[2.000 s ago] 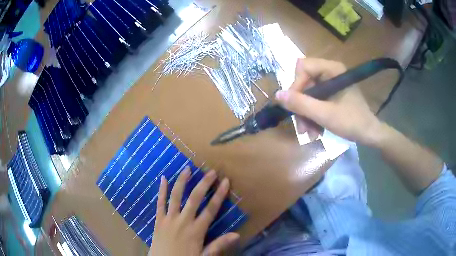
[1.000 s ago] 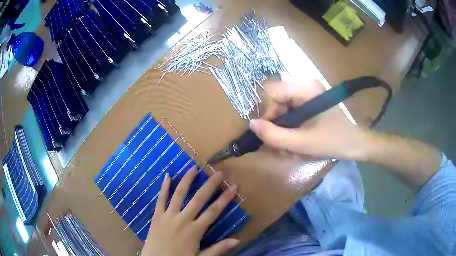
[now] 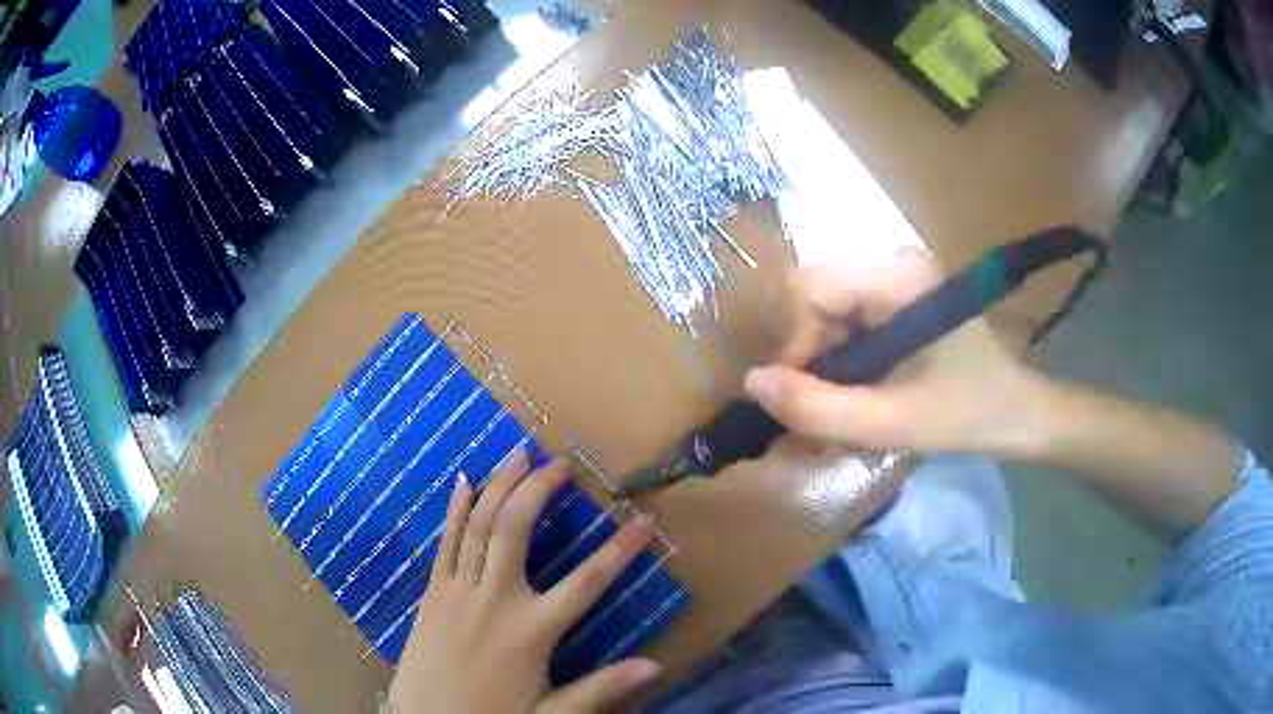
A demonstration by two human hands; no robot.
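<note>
A blue solar cell string lies flat and slanted on the brown tabletop. A thin silver bus ribbon runs just beyond its upper right edge, across the wire ends. My left hand lies flat on the lower right part of the panel, fingers spread, palm down, and covers some of it. My right hand grips the black soldering iron like a pen. The iron's tip is at the ribbon, close to my left index finger; I cannot tell whether it touches.
A tangled heap of short silver ribbons lies beyond, beside white paper. Dark blue cell stacks stand at upper left, a finished panel stack at left. A long ribbon bundle is at lower left, a yellow sponge at upper right.
The iron's tip has come down to the ribbon and moved along it toward the lower right. My right hand has moved with it. My left fingers have shifted slightly on the panel.
</note>
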